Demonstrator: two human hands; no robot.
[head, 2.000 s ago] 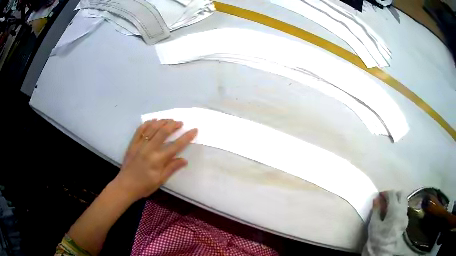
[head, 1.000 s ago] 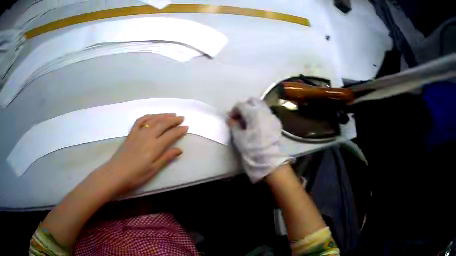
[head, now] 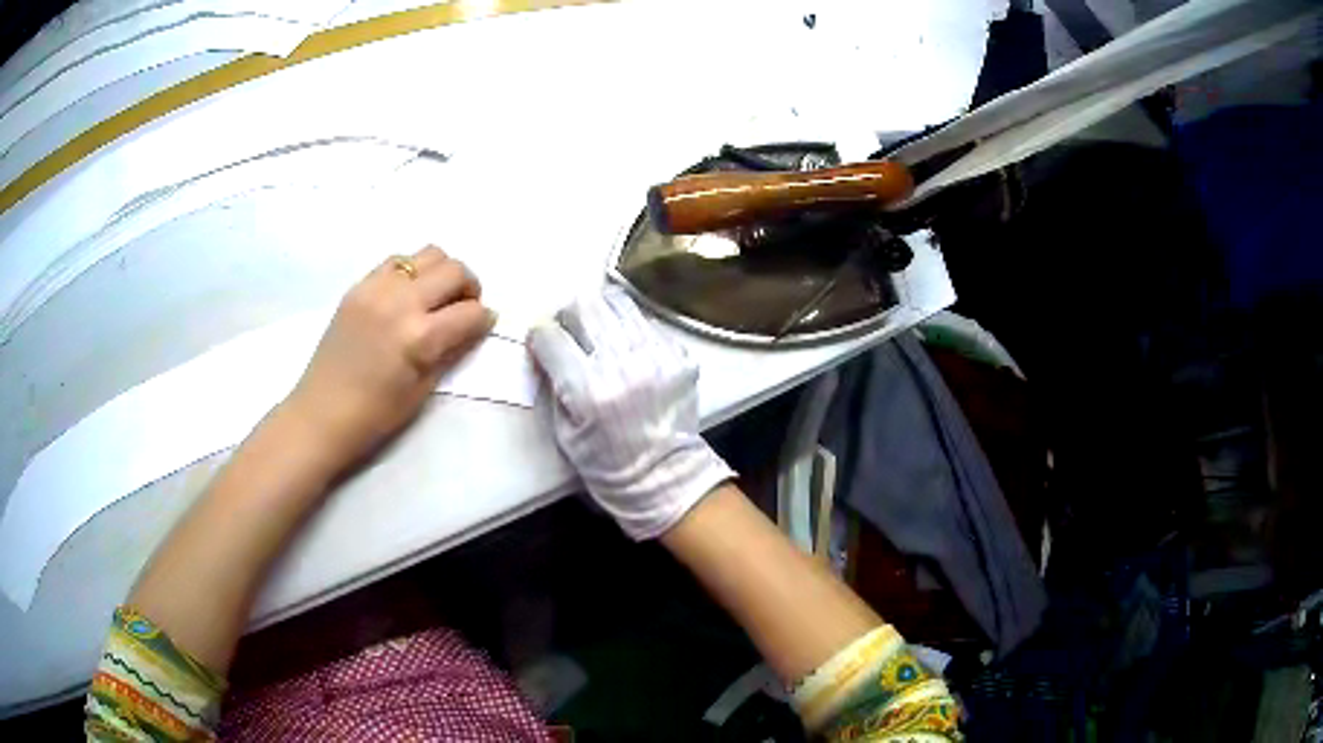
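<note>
A long curved white strip [head: 160, 411] lies along the near table edge. My bare left hand [head: 385, 349], with a ring, rests on the strip near its right end, its fingers curled and fingertips close together. My right hand [head: 621, 407] wears a white striped glove and is at the strip's right end, fingers curled down on the edge. Whether either hand pinches the fabric is hidden by the fingers. The iron [head: 769, 269], with a dark soleplate, bright rim and orange-brown handle, stands just right of my gloved hand, untouched.
A stack of curved white pieces [head: 218, 182] lies beyond the strip. A golden-yellow strip [head: 189, 90] crosses the table behind it, with more white pieces at the far left. A pale cloth-covered hose [head: 1103, 95] runs from the iron to the upper right. Grey cloth [head: 929, 479] hangs below the table's right edge.
The view has turned right, bringing the iron nearer the centre. My left hand has moved along the strip towards its right end and curled its fingers. My right hand remains at that end.
</note>
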